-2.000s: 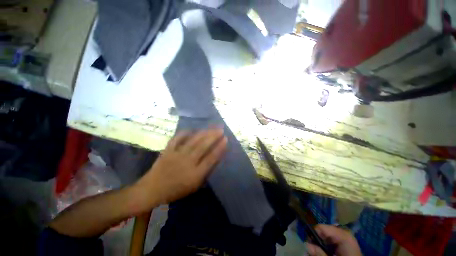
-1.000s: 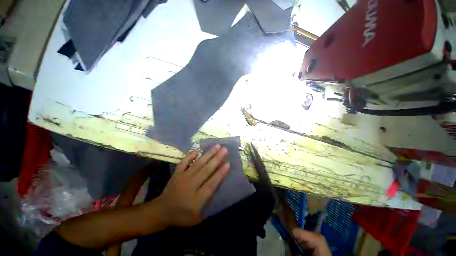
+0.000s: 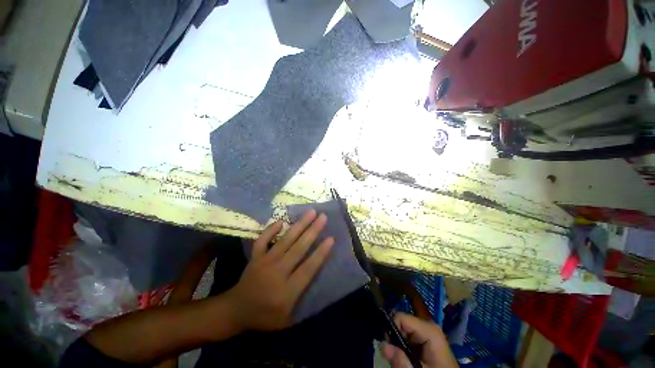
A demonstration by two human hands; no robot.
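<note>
A small grey fabric piece (image 3: pixel 327 269) lies over the table's front edge and hangs a little past it. My left hand (image 3: pixel 284 269) lies flat on it, fingers apart, pressing it down. My right hand (image 3: pixel 420 343) holds dark shears (image 3: pixel 363 266) by the handles at the bottom. The blades point up along the right edge of the piece; whether fabric is between them I cannot tell. A larger curved grey cut piece (image 3: pixel 276 126) lies on the table just beyond my left hand.
The sewing machine (image 3: pixel 539 57) with its red end cover stands at upper right under bright light. Stacked grey pieces (image 3: pixel 133 43) lie at upper left, more at top centre. The worn white table's edge (image 3: pixel 460 255) runs across. Blue and red crates (image 3: pixel 485 323) sit below right.
The long grey piece under my left hand now shows as a short one, apart from the larger piece. The shears have moved left against its edge.
</note>
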